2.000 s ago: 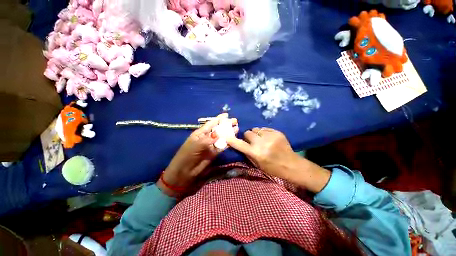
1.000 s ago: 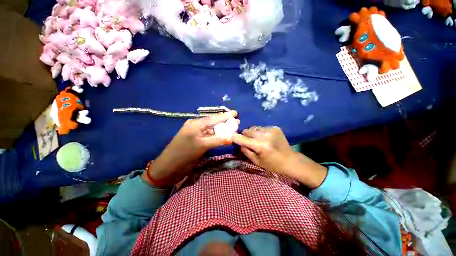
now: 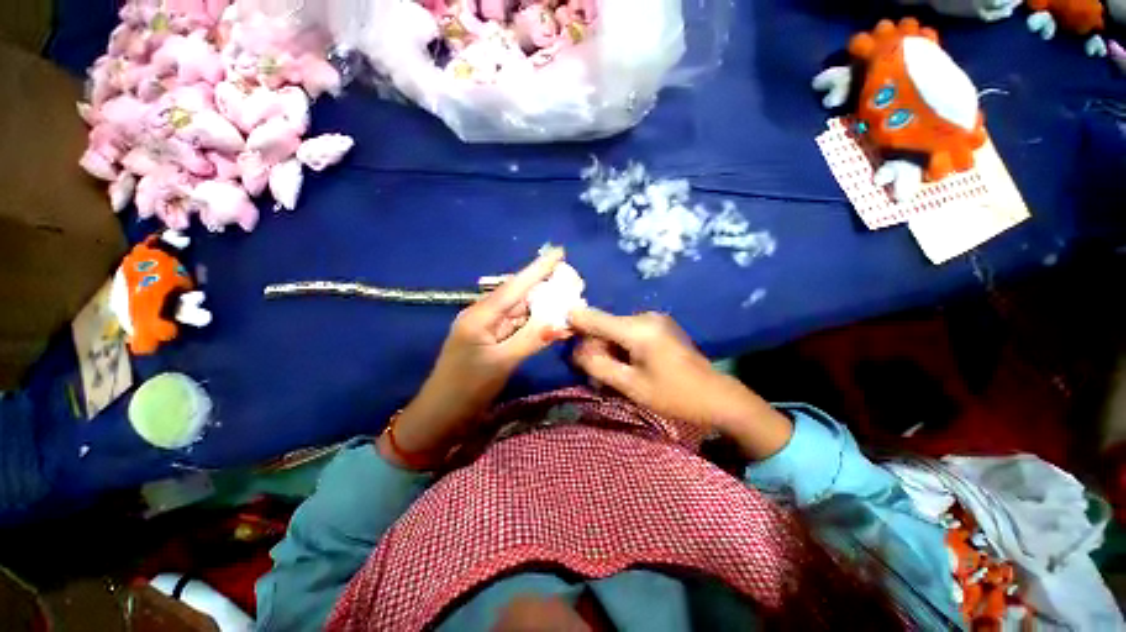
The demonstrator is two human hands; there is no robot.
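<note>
A small whitish plush piece point(image 3: 557, 296), washed out by glare, is held over the near edge of the table. My left hand point(image 3: 496, 331) pinches it from the left, with fingers along its upper and lower sides. My right hand point(image 3: 640, 361) has its thumb and fingertips at the piece's lower right side, with the fingers curled. No needle or thread can be made out at my fingertips. A thin speckled cord point(image 3: 371, 291) lies flat behind my left hand, its right end partly hidden by the fingers.
Pink plush pieces point(image 3: 204, 111) are heaped at the back left, beside an open plastic bag point(image 3: 531, 117). White stuffing point(image 3: 667, 225) lies in front of the bag. Orange toys sit left point(image 3: 153, 294) and right point(image 3: 924, 105), near cards point(image 3: 969, 222). A pale green disc point(image 3: 169, 410) is near left.
The camera view has shifted slightly. My left fingers have spread more upright around the piece, and my right hand has changed its angle against the piece's lower right side.
</note>
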